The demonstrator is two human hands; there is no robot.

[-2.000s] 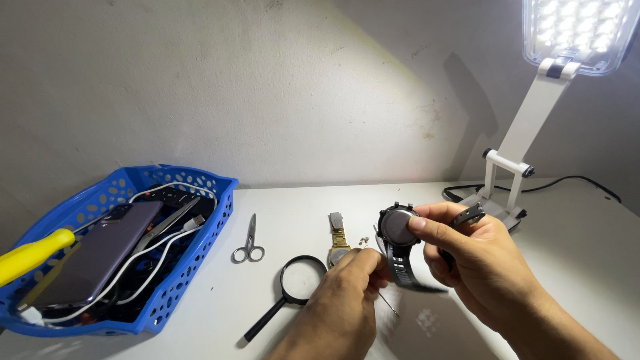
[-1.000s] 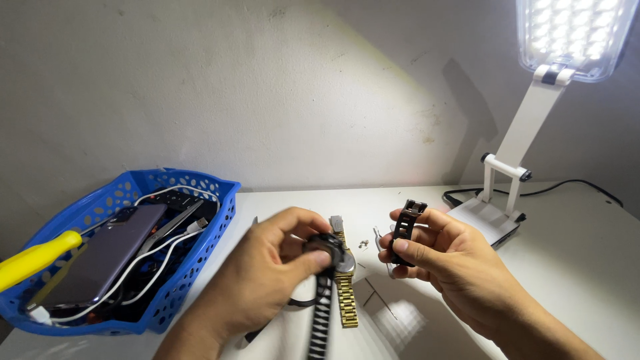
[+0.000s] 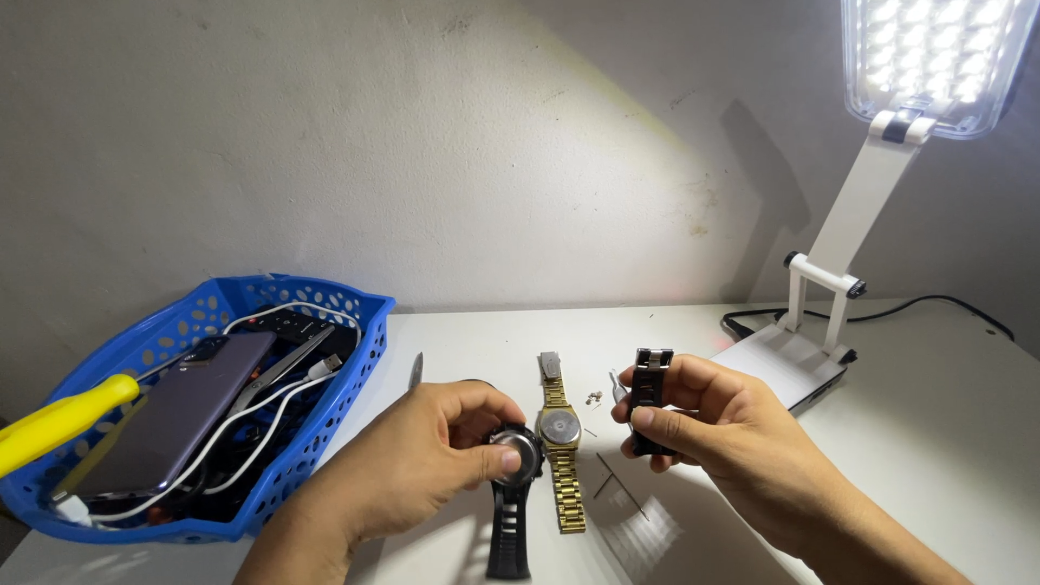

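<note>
My left hand (image 3: 422, 463) grips a black wristwatch (image 3: 517, 455) by its case, the metal back facing up and one black strap hanging toward me. In my right hand (image 3: 699, 414) is a separate black strap piece with a metal buckle (image 3: 650, 398), held upright between thumb and fingers. A gold-coloured metal-band watch (image 3: 561, 428) lies between the hands, case back up. Right of it are tiny loose parts (image 3: 595, 398) and thin metal pins (image 3: 621, 485). A pale slender tool (image 3: 616, 386) shows partly behind my right fingers. One scissor blade (image 3: 417, 370) shows behind my left hand.
At left, a blue plastic basket (image 3: 378, 341) holds a smartphone (image 3: 183, 414), scissors (image 3: 284, 366), a white USB cable (image 3: 272, 406) and a yellow-handled screwdriver (image 3: 69, 422). A lit white LED desk lamp (image 3: 865, 203) stands at right, its black cord (image 3: 934, 299) running along the wall.
My hands have moved apart. Earlier both were at the black watch; now the left holds the watch and the right a strap piece. The magnifying glass seen two seconds ago is largely hidden by my left hand.
</note>
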